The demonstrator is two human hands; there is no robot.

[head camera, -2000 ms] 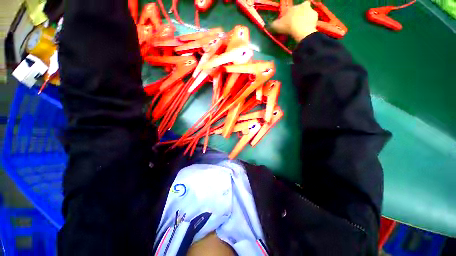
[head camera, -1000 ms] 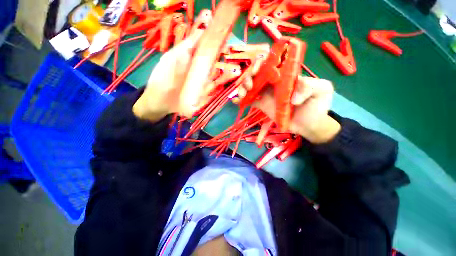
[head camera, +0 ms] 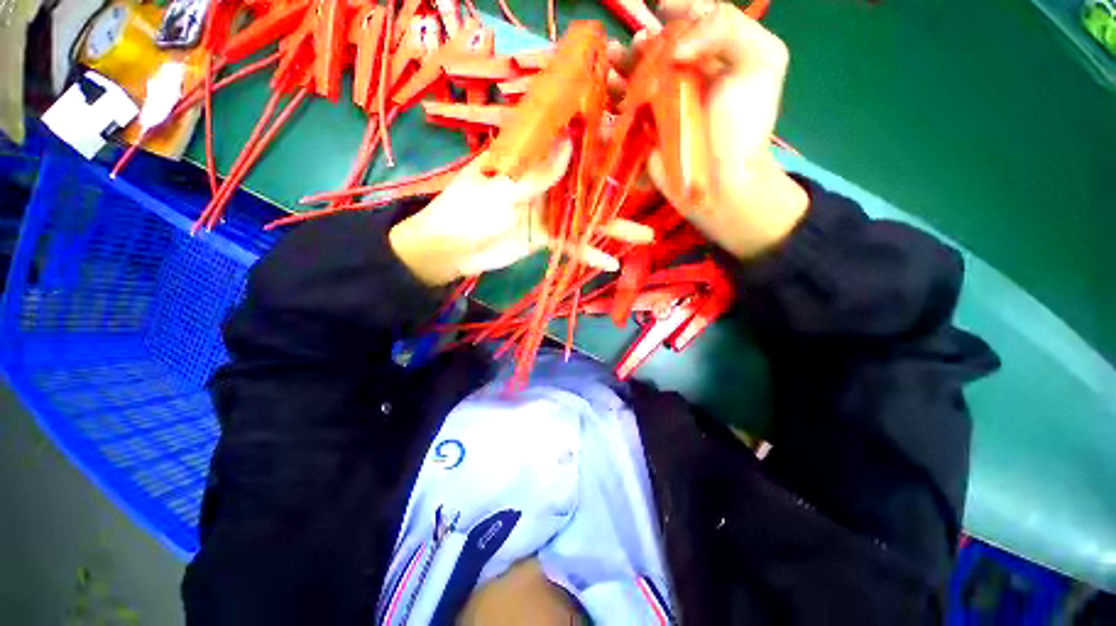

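My left hand is bare and closed around several red-orange battery clamps, at the middle of the view. My right hand is bare and holds more red clamps just to the right of them. The two held groups are side by side, and thin red cable tails hang from them towards my chest. More red clamps lie on the green mat below my right hand. Another group of clamps lies at the upper left with its tails towards the crate. Exact counts are hidden by overlap.
A blue perforated crate stands against the bench at the left. A yellow-orange roll and a white tag lie at the bench's left end. A light-green item shows at the upper right corner. Blue plastic shows under the bench.
Two seconds ago my right hand was at the far clamps. Both hands then came together over the pile with clamps; since one second ago, they have moved slightly farther up the view.
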